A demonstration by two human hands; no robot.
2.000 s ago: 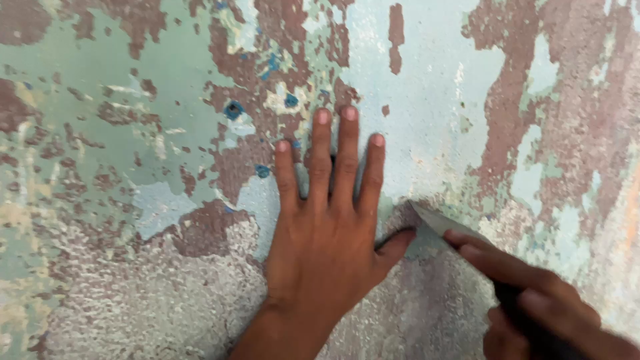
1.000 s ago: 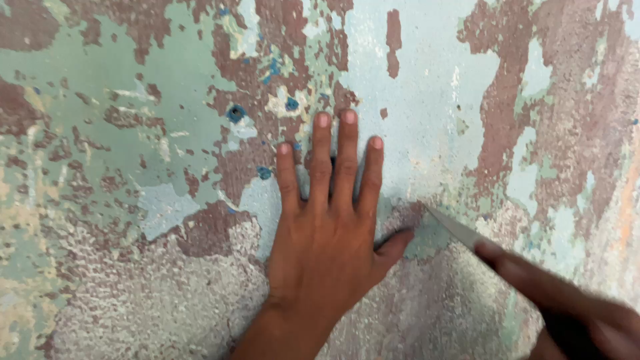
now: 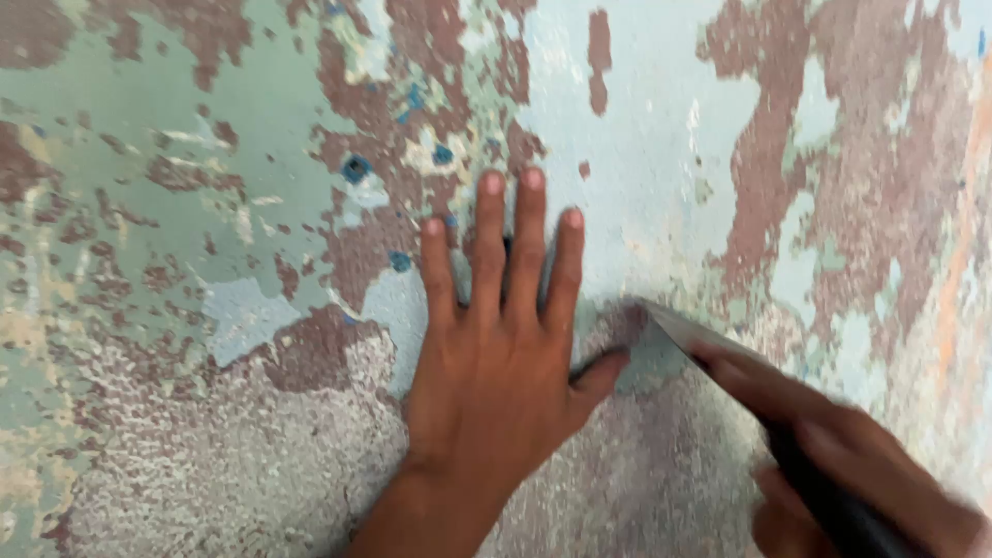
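A wall with peeling paint (image 3: 256,93) fills the view, with green and pale blue patches over brown and rough grey-white areas. My left hand (image 3: 496,372) lies flat on it near the middle, fingers spread and pointing up, holding nothing. At the lower right my right hand (image 3: 860,457), somewhat blurred, grips the black handle of a knife (image 3: 697,333). Its pointed metal blade slants up and left, the tip at the edge of a small bared brown patch (image 3: 620,322), just right of my left thumb. My right index finger extends along the blade.
A small dark hole ringed with blue (image 3: 356,168) is in the wall up and left of my left hand. Other blue spots (image 3: 399,260) lie near it. An orange streak (image 3: 957,263) runs down the wall at the far right.
My right hand with the knife moved down and right, then back up and left. My left hand has stayed in place on the wall.
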